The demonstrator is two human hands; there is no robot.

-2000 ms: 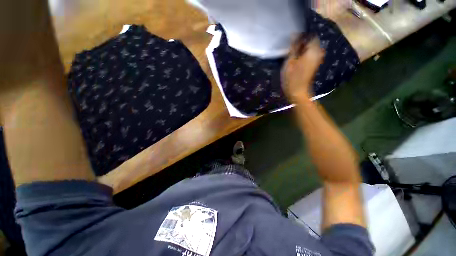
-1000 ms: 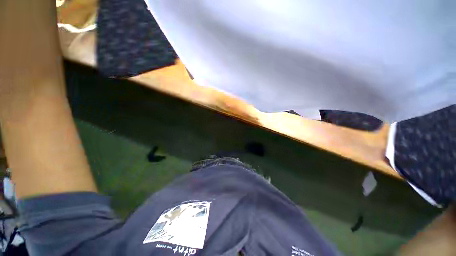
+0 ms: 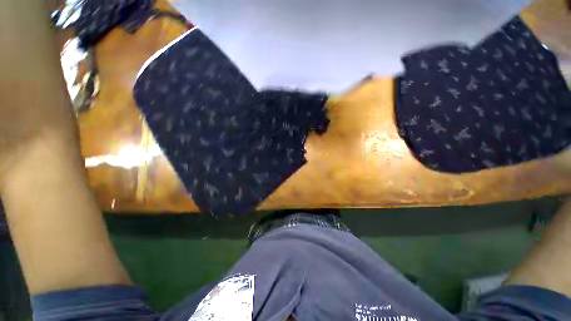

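A large plain pale grey-white sheet (image 3: 350,37) spans the top centre and is cut off by the upper edge. It covers parts of two dark floral panel stacks. The left stack (image 3: 213,125) lies tilted, its near corner at the table's front edge, with a white strip along its upper left edge. The right stack (image 3: 482,106) lies on the table at the right. Both my forearms show, the left along the left side and the right at the lower right edge. Both hands are out of the picture, so what they hold is hidden.
The shiny brown wooden table (image 3: 369,178) has its front edge just before my body. Bunched dark fabric (image 3: 116,15) and a crumpled whitish heap (image 3: 78,72) lie at the upper left. Green floor (image 3: 169,257) shows below, with a pale grey object (image 3: 485,287) at the lower right.
The view has turned and shifted along the table. The pale sheet has moved up in the picture and shows more of both dark stacks. My right hand, seen two seconds ago, is out of view.
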